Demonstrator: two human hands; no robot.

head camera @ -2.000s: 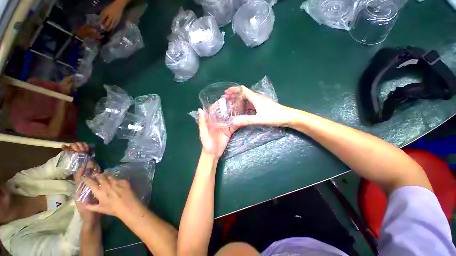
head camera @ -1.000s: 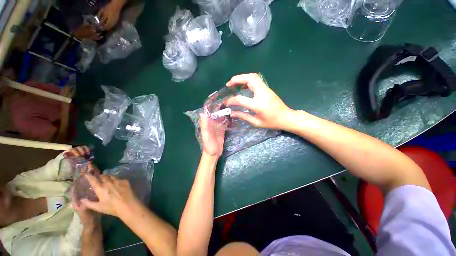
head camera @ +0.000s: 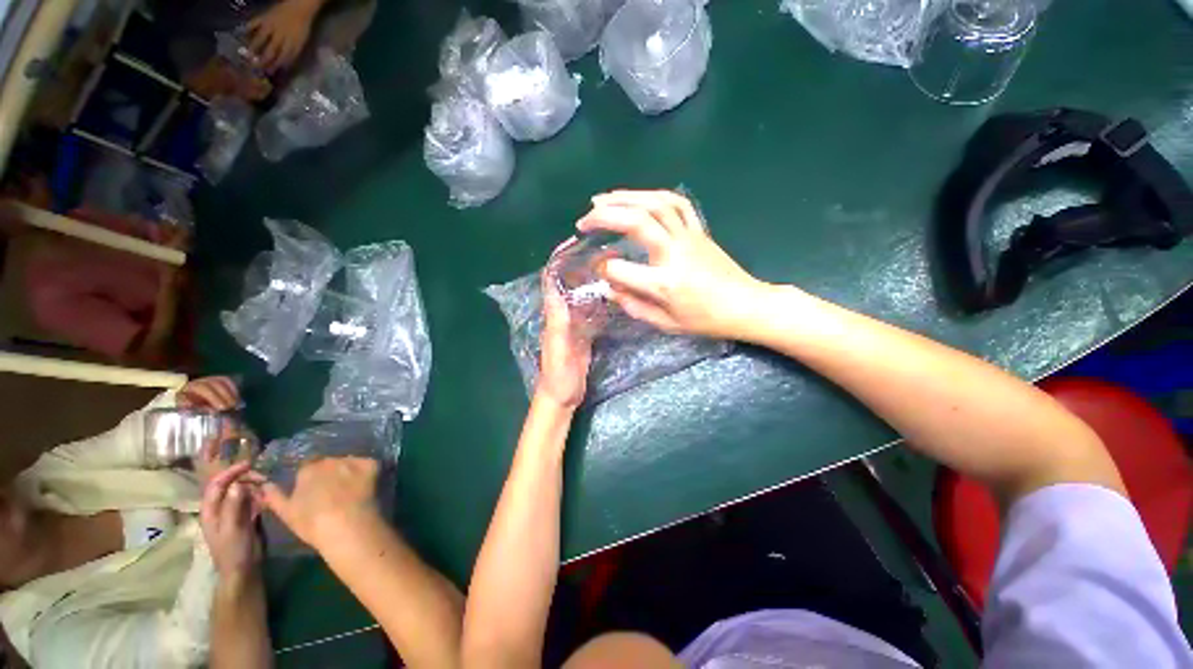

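A clear cup point(head camera: 585, 272) is held between my two hands over a flat, crinkled clear plastic bag point(head camera: 654, 363) on the green table. My left hand point(head camera: 563, 342) supports the cup from its near left side. My right hand point(head camera: 670, 272) is closed around its right side with bent fingers, hiding much of it. A small white piece point(head camera: 586, 290) shows at the cup by my right fingertips; whether it is stuck on or pinched I cannot tell.
Bagged cups point(head camera: 527, 89) stand beyond my hands. A bare clear cup point(head camera: 971, 59) stands at the far right, near a black strap point(head camera: 962, 235). More bagged cups point(head camera: 281, 290) lie left. Other people's hands point(head camera: 334, 503) work at the lower left and upper left. A red stool point(head camera: 1092, 457) is at right.
My hands have turned the cup and my right hand has moved from its side to over it. At lower left, another person's hand has drawn back from a cup.
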